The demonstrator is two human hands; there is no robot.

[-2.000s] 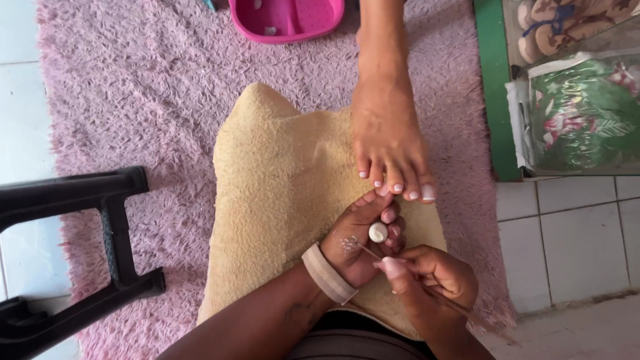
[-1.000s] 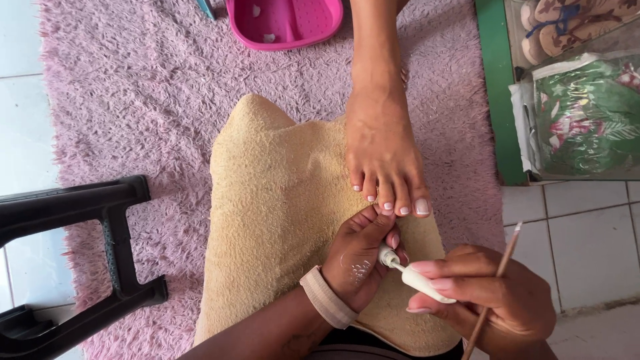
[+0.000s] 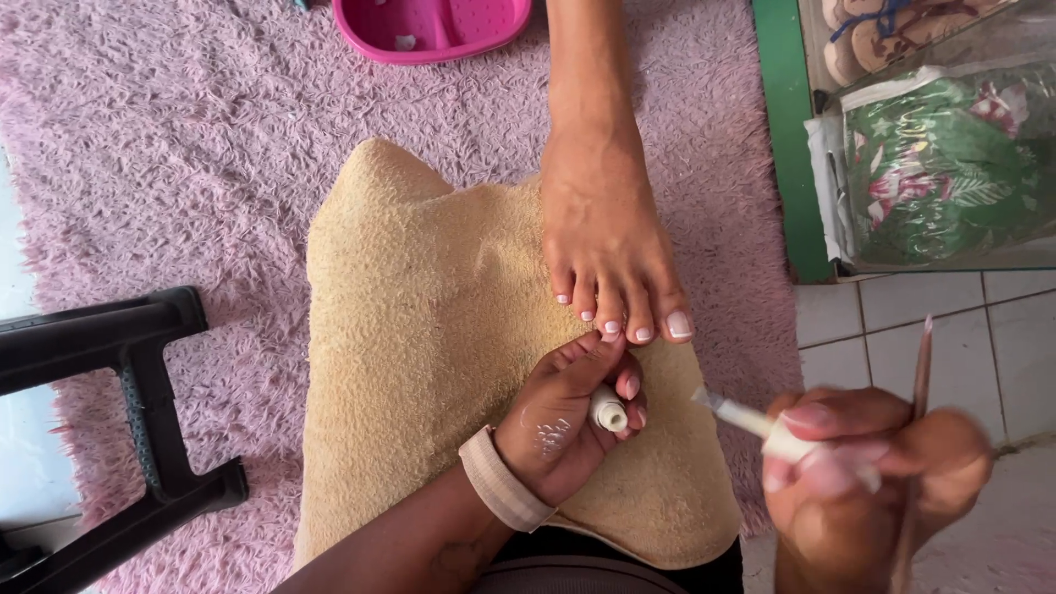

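Note:
My left hand [image 3: 569, 412] holds an uncapped white nail polish bottle [image 3: 609, 411] in its curled fingers, while its thumb touches a middle toe of another person's foot [image 3: 602, 214]. White polish strokes mark the side of this hand. The foot's toenails have white tips, and the foot rests on a beige towel [image 3: 412, 330] over my lap. To the right of the towel, my right hand [image 3: 866, 470], blurred, grips the polish cap [image 3: 788, 439] with its brush [image 3: 734, 412] pointing left toward the bottle. A thin wooden stick [image 3: 921, 363] is also held between its fingers.
A pink plastic basin [image 3: 429, 58] lies at the top on a pink shaggy rug [image 3: 206, 165]. Black plastic furniture legs [image 3: 153, 396] stand at left. At upper right is a green-edged glass case [image 3: 796, 148] with sandals [image 3: 874, 37] and a wrapped green item [image 3: 949, 165].
My right hand has drawn the cap and brush out of the bottle and away to the right. Two seconds ago, the bottle was capped in my left hand.

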